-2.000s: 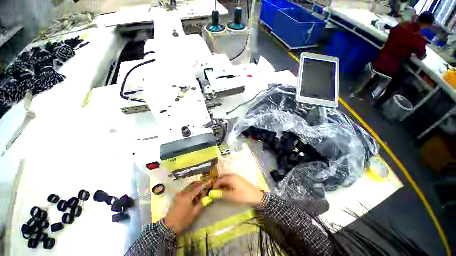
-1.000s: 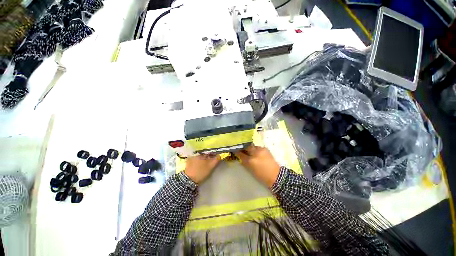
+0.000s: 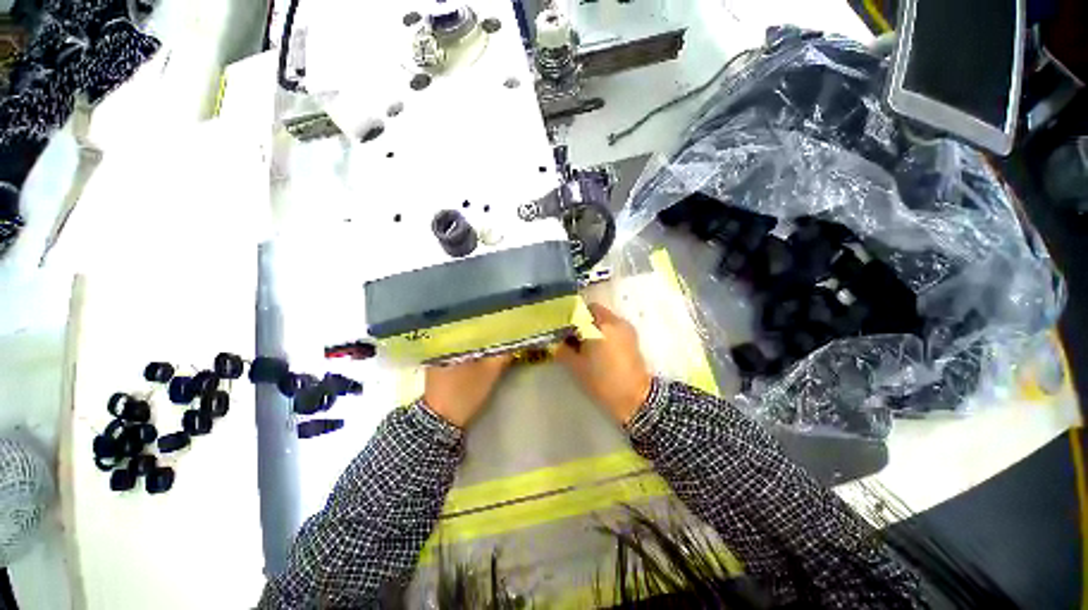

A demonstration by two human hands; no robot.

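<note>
The white sewing machine head [image 3: 471, 286], with a dark grey and yellow front edge, stands over the bed plate [image 3: 525, 435]. My left hand [image 3: 468, 384] is at the lower edge of the head, its fingers hidden under it. My right hand [image 3: 609, 367] is opposite, its fingertips also mostly under the head, with a bit of yellow near them. A small dark orange-brown part, perhaps the clamp [image 3: 532, 355], shows between my hands. Whether either hand holds a loop is hidden.
Black loops [image 3: 129, 431] lie scattered on the white table at the left. A clear plastic bag [image 3: 954, 280] with black pieces [image 3: 811, 286] lies right of the machine, a grey-framed screen [image 3: 960, 66] beyond it. A red switch [image 3: 350, 350] is left of the head. A white basket [image 3: 18, 500] is at the left edge.
My hands have moved from in front of the head to its lower edge, fingers now under it. The loop that lay on the bed beside my left hand no longer shows. The view has tilted down closer.
</note>
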